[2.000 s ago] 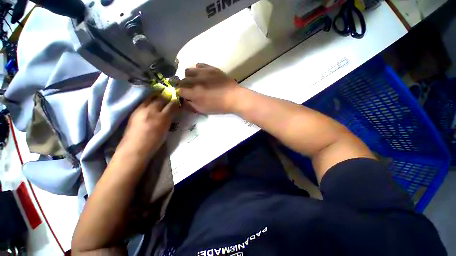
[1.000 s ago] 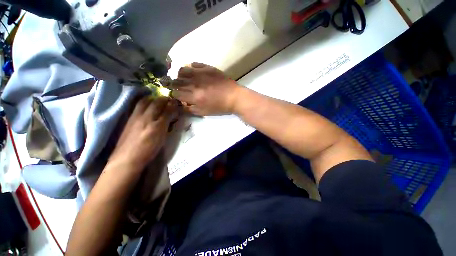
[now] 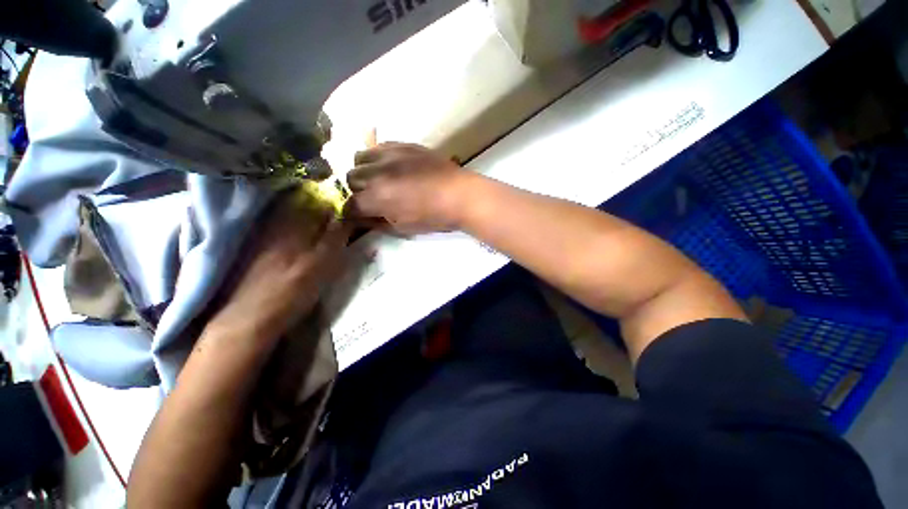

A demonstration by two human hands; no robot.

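Observation:
The garment (image 3: 149,229) lies bunched on the left of the table, pale grey with tan parts, and hangs over the front edge under my left forearm. The sewing machine (image 3: 259,60) stands over it, its needle area lit yellow. My left hand (image 3: 299,244) is blurred and lies on the garment just in front of the needle; its fingertips are unclear. My right hand (image 3: 403,187) is right of the needle, fingers bent together at the garment's dark edge. The needle and the fabric edge between my hands are mostly hidden.
Black-handled scissors (image 3: 703,28) lie at the right end of the machine, beside a red item (image 3: 612,20). A blue lattice basket (image 3: 796,229) stands below the table on the right. A red strip (image 3: 64,410) is at the left.
The view has shifted slightly, so the machine head sits further left. The grey fabric near the needle has bunched differently. Both hands stay by the needle; my left hand has blurred.

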